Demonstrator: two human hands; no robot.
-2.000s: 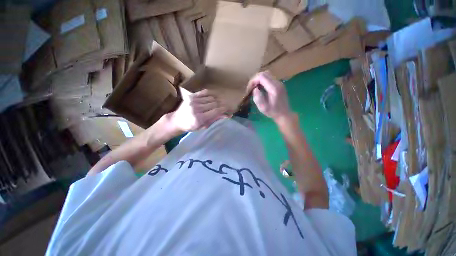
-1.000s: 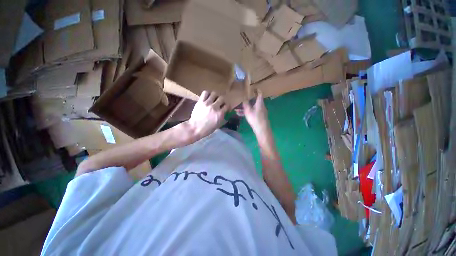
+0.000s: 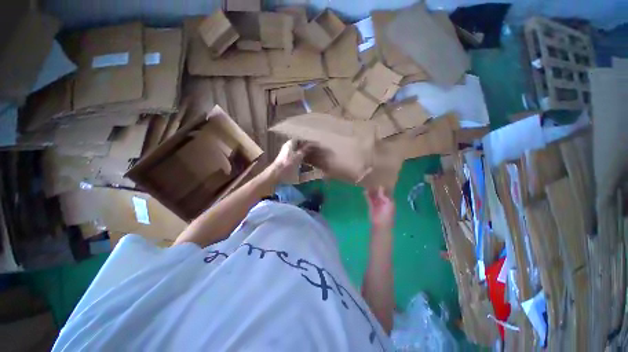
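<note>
A brown carton (image 3: 337, 141) is in front of me, blurred, its panels now lying low and nearly flat. My left hand (image 3: 292, 157) grips its left edge. My right hand (image 3: 379, 201) is at the lower tip of its right-hand flap, fingers blurred against the cardboard. A large open-topped carton (image 3: 200, 163) stands tilted to the left of my left hand, with brown cardboard pieces inside.
Small cartons (image 3: 377, 89) lie loose on the cardboard heap ahead. Labelled flattened cartons (image 3: 110, 65) lean at the left. A tall mixed stack (image 3: 551, 227) stands at the right. Clear plastic film (image 3: 421, 326) lies on the green floor (image 3: 416, 254). A slatted pallet (image 3: 561, 65) is at upper right.
The held carton was upright with an open box shape and raised panel; it is now lower and flatter. My right hand has moved right and down. The view now shows more of the heap and wall.
</note>
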